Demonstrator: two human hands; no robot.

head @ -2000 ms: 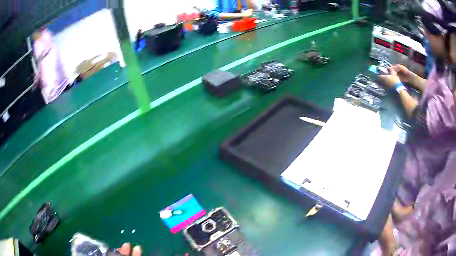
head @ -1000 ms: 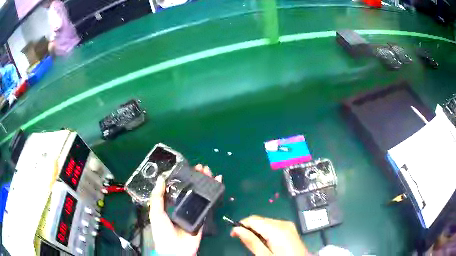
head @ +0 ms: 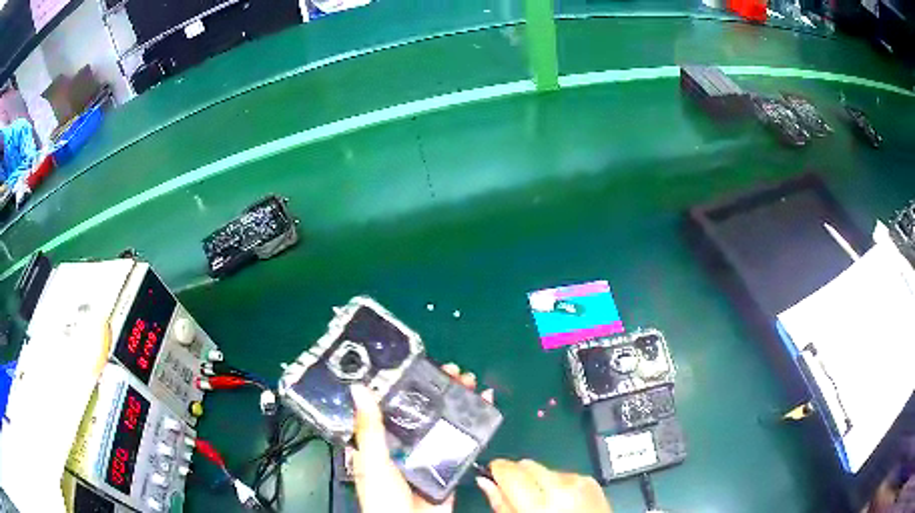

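Observation:
My left hand (head: 373, 451) holds a trail camera unit (head: 386, 391) tilted over the mat, thumb across its front beside the keypad. Its clear-edged upper half points up-left and its screen (head: 441, 451) is lit pale. My right hand (head: 542, 488) holds a thin black power lead at the unit's lower edge; whether the plug is fully in cannot be seen. A second camera unit (head: 627, 401) lies on the mat to the right, its screen lit white and a cable at its bottom. A cyan-and-magenta card (head: 577, 314) lies just above it, with a small item on top.
Bench power supplies (head: 125, 376) with red digits stand at left, with clip leads (head: 226, 382) and loose black cables beside them. A black housing (head: 251, 235) lies behind. At right are a black tray (head: 773, 230) and a clipboard with paper (head: 863, 341). Black parts (head: 788, 118) lie at the rear.
My right hand has brought the lead up to the unit's lower edge. The held unit has moved slightly right and down, and its screen has gone from dark to pale.

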